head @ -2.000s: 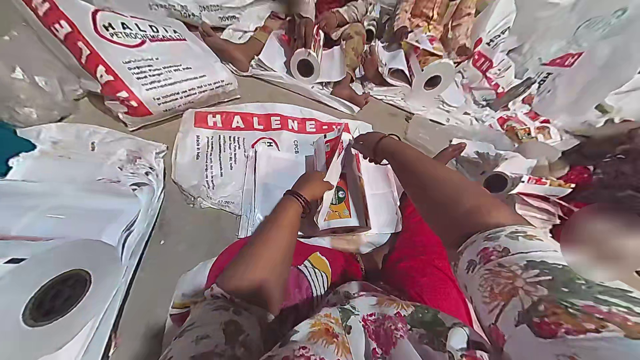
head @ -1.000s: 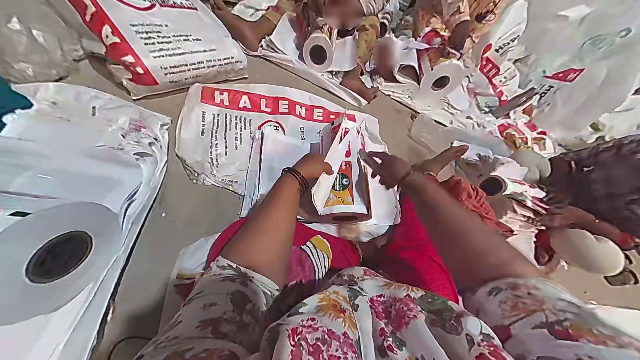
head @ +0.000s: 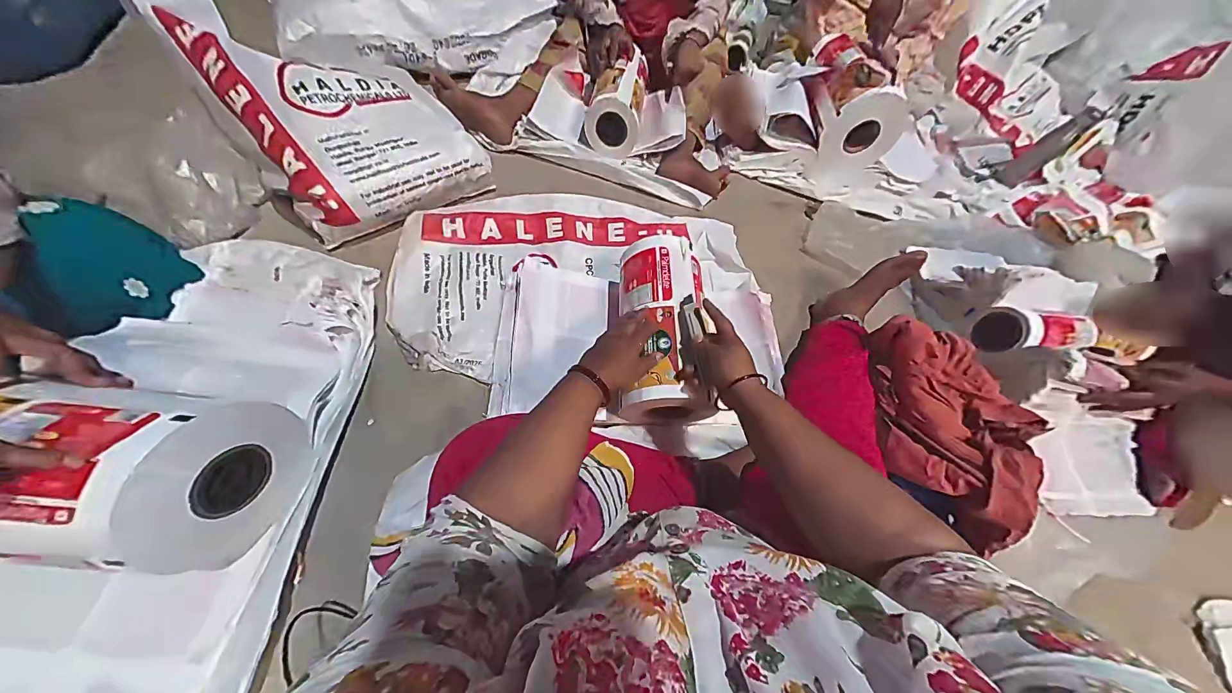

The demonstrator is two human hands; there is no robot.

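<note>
A roll of printed film [head: 657,274], red, white and orange, lies lengthwise between my legs on white sheets [head: 558,313] spread over a woven sack [head: 438,279]. On the roll's left side rests my left hand [head: 626,354], its fingers over the print. My right hand [head: 720,351] is at the roll's right side, with a small dark and pale flat object [head: 690,332] between it and the roll; what that object is cannot be told. The fingertips of both hands are partly hidden.
At the left, another person's hand [head: 53,351] is by a big printed roll [head: 231,481] on white sheets. A filled white sack [head: 346,144] stands at the upper left. Beyond, people sit with more rolls [head: 613,125]. Rust-red cloth [head: 953,423] lies beside my right leg.
The loose white strip that stood up from the roll between my hands no longer shows. My hands have come to either side of the roll. A person's hands now show at the big roll on the left.
</note>
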